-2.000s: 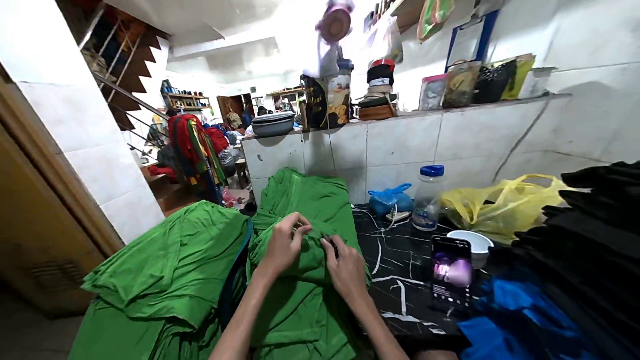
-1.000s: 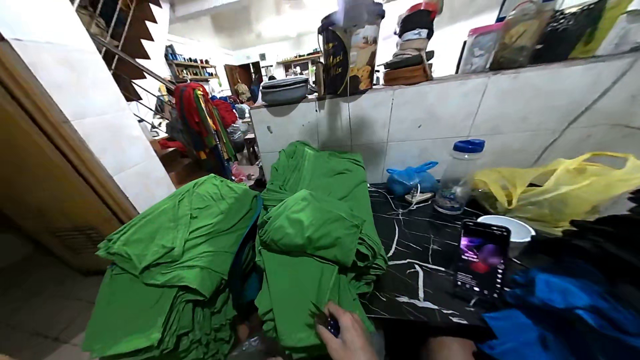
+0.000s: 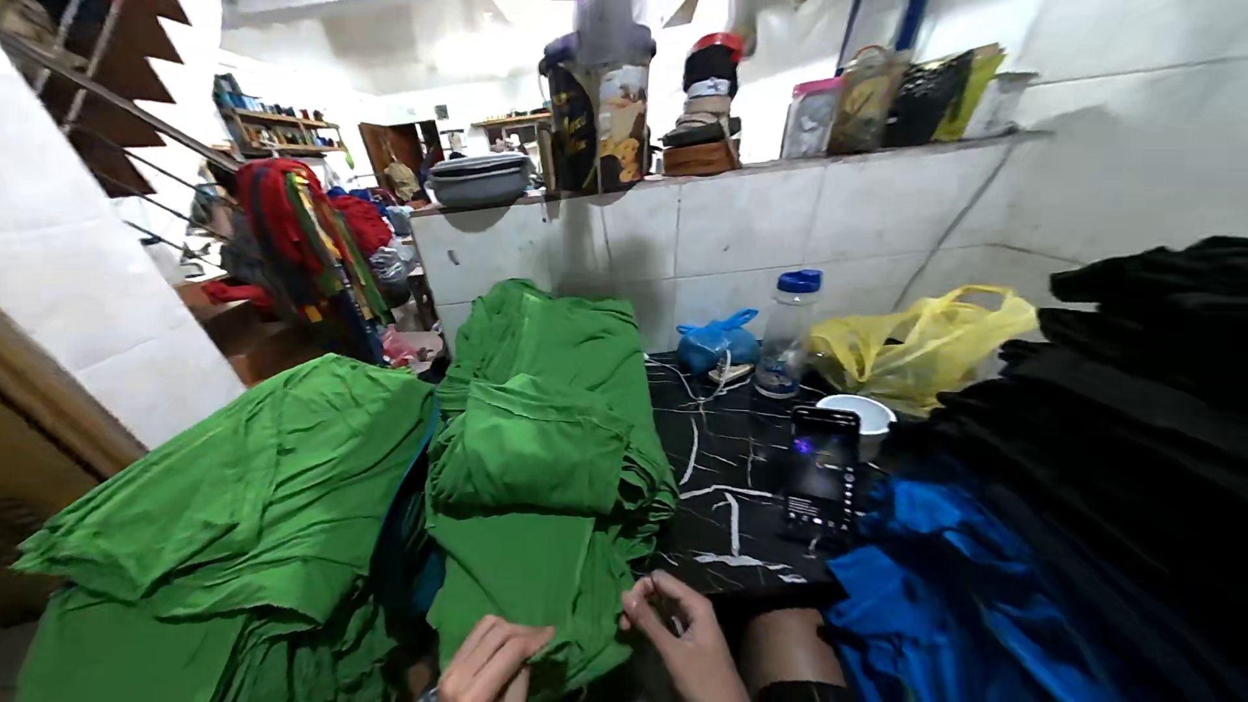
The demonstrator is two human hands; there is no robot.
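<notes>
A folded stack of green fabric pieces (image 3: 546, 429) lies in front of me, with its near end hanging toward my lap. At that end, my left hand (image 3: 492, 658) pinches the lower edge of the green cloth. Close to the cloth's right corner is my right hand (image 3: 678, 624), thumb and forefinger together, with a small dark object tucked in the palm; what it is cannot be told. To the left, a second pile of green fabric (image 3: 244, 487) slopes down, and dark blue cloth shows between the two piles.
A smartphone (image 3: 822, 473) leans by a white bowl (image 3: 863, 414) on the black marble-patterned table (image 3: 721, 517). Behind are a blue plastic bag (image 3: 717, 343), a clear bottle (image 3: 785, 336) and a yellow bag (image 3: 926, 341). Black fabric (image 3: 1121, 439) and blue cloth (image 3: 955, 585) fill the right.
Both hands were over the middle of the green stack two seconds ago; now they are at its near edge. The left hand, not clearly seen one second ago, is back at the cloth.
</notes>
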